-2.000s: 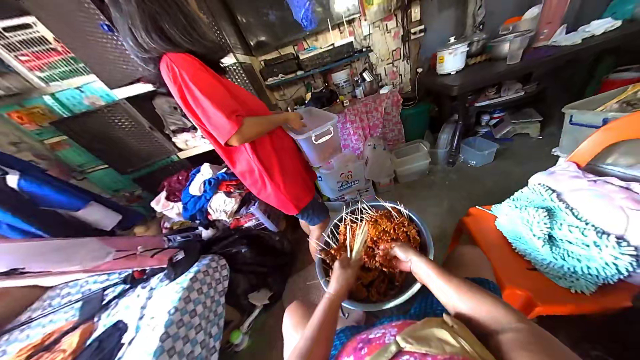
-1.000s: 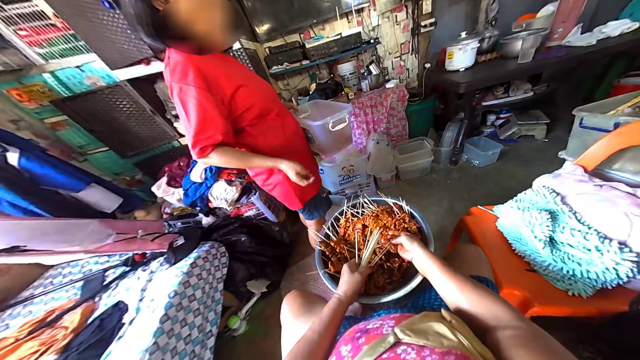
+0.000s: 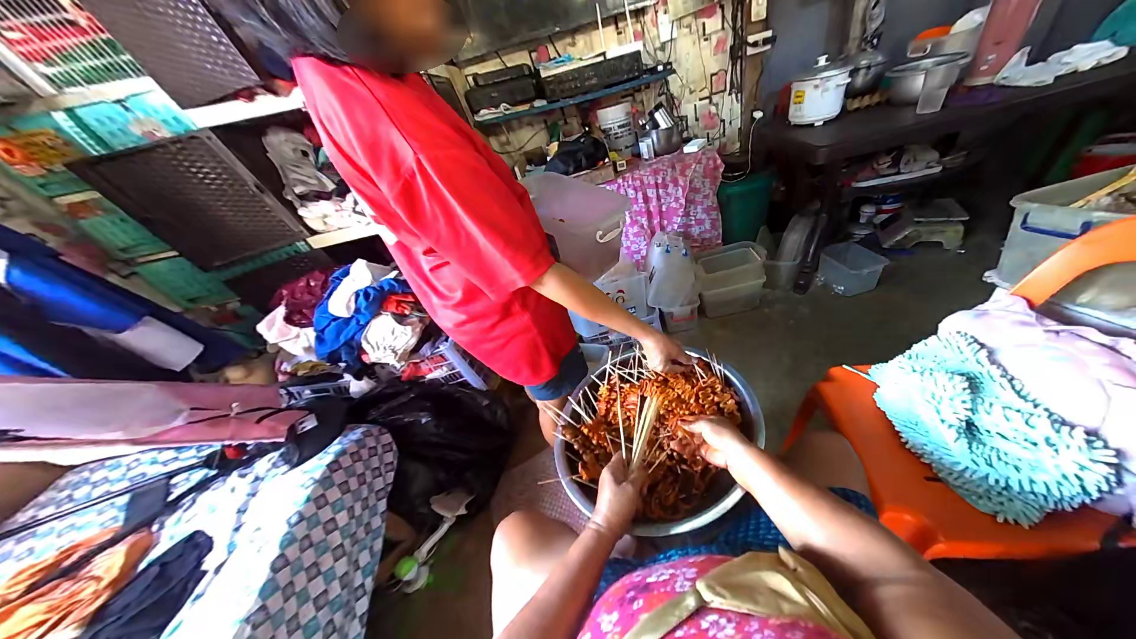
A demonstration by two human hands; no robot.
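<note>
A round metal basin (image 3: 754,417) sits at my lap, full of skewered meat (image 3: 674,395) in orange-red sauce, with thin wooden skewer sticks pointing out around its rim. My left hand (image 3: 619,488) is closed around a bundle of wooden skewers (image 3: 641,435) at the basin's near left side. My right hand (image 3: 714,439) reaches over the right side, its fingers at the sauced meat; whether they grip a piece is unclear. Another person's hand (image 3: 664,352) reaches in at the far rim, touching or close to the sticks there.
A person in a red shirt (image 3: 444,213) stands beyond the basin. An orange plastic chair (image 3: 896,506) with a teal shaggy cloth (image 3: 994,426) is at my right. A black plastic bag (image 3: 444,435) and a checkered cloth (image 3: 328,524) lie at left. Clear plastic bins (image 3: 729,275) stand behind.
The other person's hand has moved from beside the body to the basin's far rim. The clear bin that person held two seconds ago is let go. My hands remain over the basin.
</note>
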